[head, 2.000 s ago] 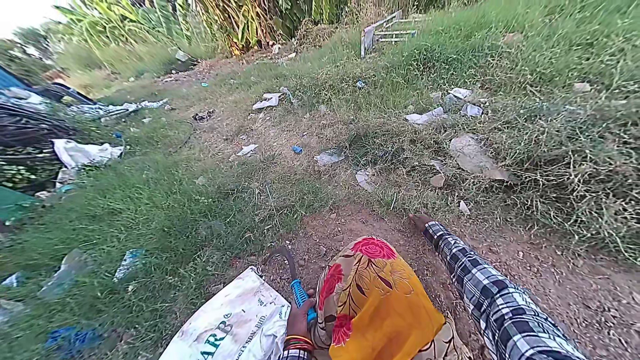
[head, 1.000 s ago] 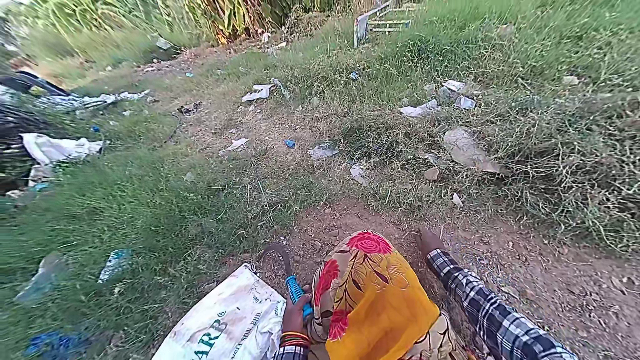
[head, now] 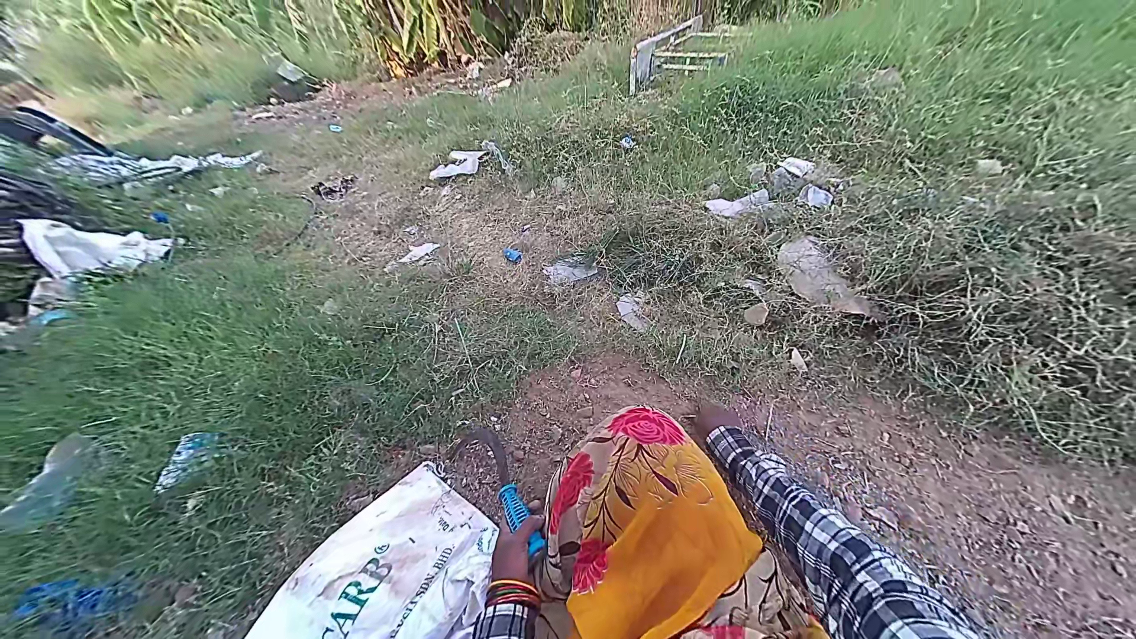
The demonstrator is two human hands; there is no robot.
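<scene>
My left hand (head: 515,552) is closed around the blue handle (head: 512,508) of a sickle, whose curved dark blade (head: 486,441) points away over the soil. Bangles circle that wrist. A white woven sack (head: 395,568) with green printing lies to the left of the hand. Floral and yellow cloth (head: 661,524) covers my knees between the arms. My right hand (head: 713,417), below a checked sleeve, reaches down to the bare soil beyond the knee. Its fingers are too small and dark to make out, so whether it holds anything does not show.
Green grass (head: 266,355) spreads at the left, and dry tangled weeds (head: 994,311) at the right. Plastic scraps, a flat grey piece (head: 816,273) and a small stone (head: 756,313) lie ahead. A pale frame (head: 679,55) stands farther back. White sheeting (head: 89,247) lies at the left edge.
My right hand and sleeve have come closer to the covered knees since the oldest frame. The left hand keeps its hold on the sickle. The view has turned slightly right and down.
</scene>
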